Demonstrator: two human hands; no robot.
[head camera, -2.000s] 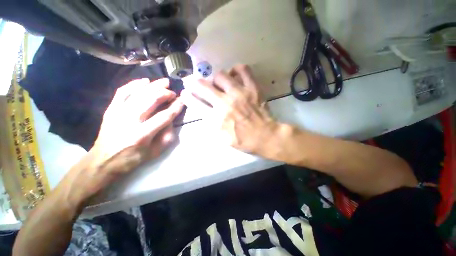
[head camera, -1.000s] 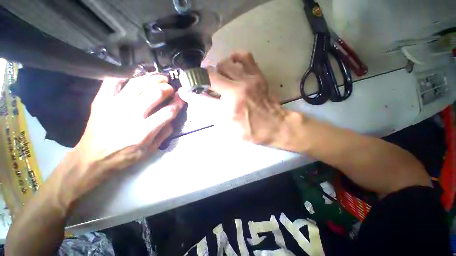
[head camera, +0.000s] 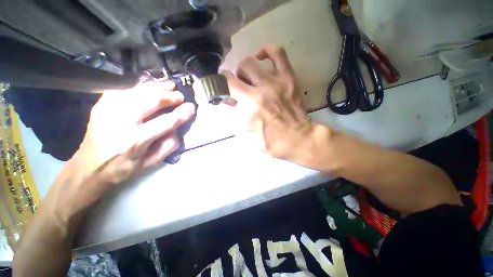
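My left hand (head camera: 127, 121) lies on dark cloth (head camera: 46, 121) at the left, its fingertips near the needle area and pressing the cloth edge. A narrow part of the cloth shows right of its fingers and ends below them. My right hand (head camera: 278, 108) is bent beside the ridged knob (head camera: 214, 88); its fingertips are partly behind the knob and lost in glare, so I cannot tell whether they hold anything. The sewing machine head (head camera: 130, 32) covers the top left. The needle itself is hidden.
Black-handled shears (head camera: 354, 70) and a red-handled tool (head camera: 381, 62) lie on the white table (head camera: 227, 184) to the right. Yellow printed tape (head camera: 19, 167) runs along the left edge. A pale lever (head camera: 448, 58) is at far right. Red and green items show below the table.
The camera view has shifted, with the machine head and knob lower and farther right. The left hand has drawn slightly left and back, showing more narrow dark cloth beside its fingers.
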